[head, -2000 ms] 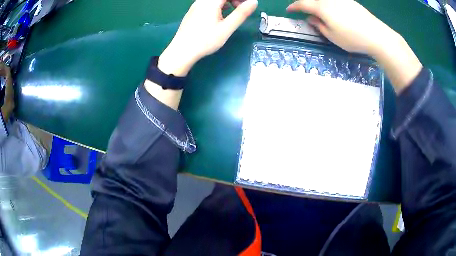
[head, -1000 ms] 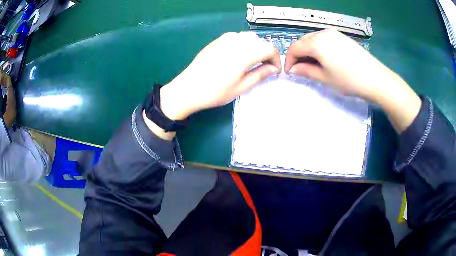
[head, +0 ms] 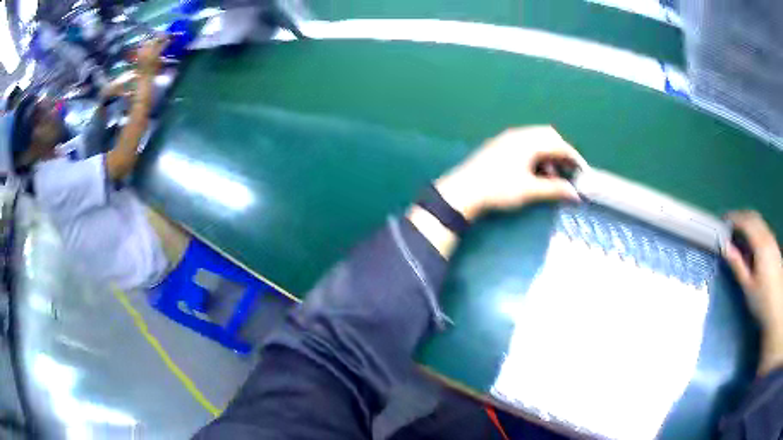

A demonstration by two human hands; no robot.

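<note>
A long narrow white-grey housing lies beyond the tray, slanting down to the right and blurred. My left hand grips its left end with thumb and fingers. My right hand, cut off by the right edge, holds its right end. The clear tray lies in front of it, nearest me, with rounded pockets along its far edge. Its contents are a bright overexposed white square. Whether the housing touches the bench cannot be told.
A glossy green bench spreads leftward. A long white strip crosses its far side. At left a person in a white shirt sits on a blue stool. A yellow line marks the grey floor. Blurred grey stacked items stand at far right.
The view has swung left and tilted, bringing the person and white strip into view. My hands have moved from the tray's far edge to the two ends of the housing.
</note>
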